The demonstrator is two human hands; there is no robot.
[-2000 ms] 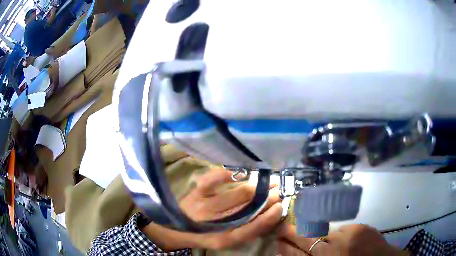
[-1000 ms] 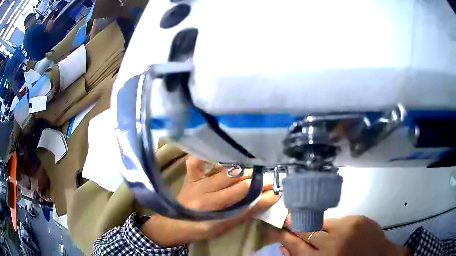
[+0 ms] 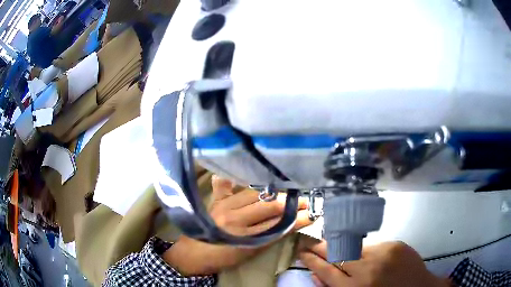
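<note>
The white sewing machine head [image 3: 358, 61] fills the upper and right view, with a curved metal guard [image 3: 187, 207] and a grey ribbed knob [image 3: 353, 216]. My left hand [image 3: 238, 216] lies over tan cloth [image 3: 252, 269] beside the needle area, partly hidden behind the guard; its fingertips are hidden. My right hand [image 3: 375, 269] is below the knob, cut off by the bottom edge, its fingertips at the tan cloth's right edge. A small white piece [image 3: 315, 228] shows between the hands. The needle tip cannot be made out.
A white sheet [image 3: 120, 168] lies on tan cloth left of the machine. Brown stacks [image 3: 120, 61] with white pieces [image 3: 83, 77] stand further left. The white machine table [image 3: 448, 218] is at right. An orange strip [image 3: 15, 213] is at far left. A person [image 3: 39, 45] is at the upper left.
The white piece between my hands shows less than a second ago, and tan cloth now reaches my right fingertips. My left hand stays on the cloth. The view of the machine has shifted slightly.
</note>
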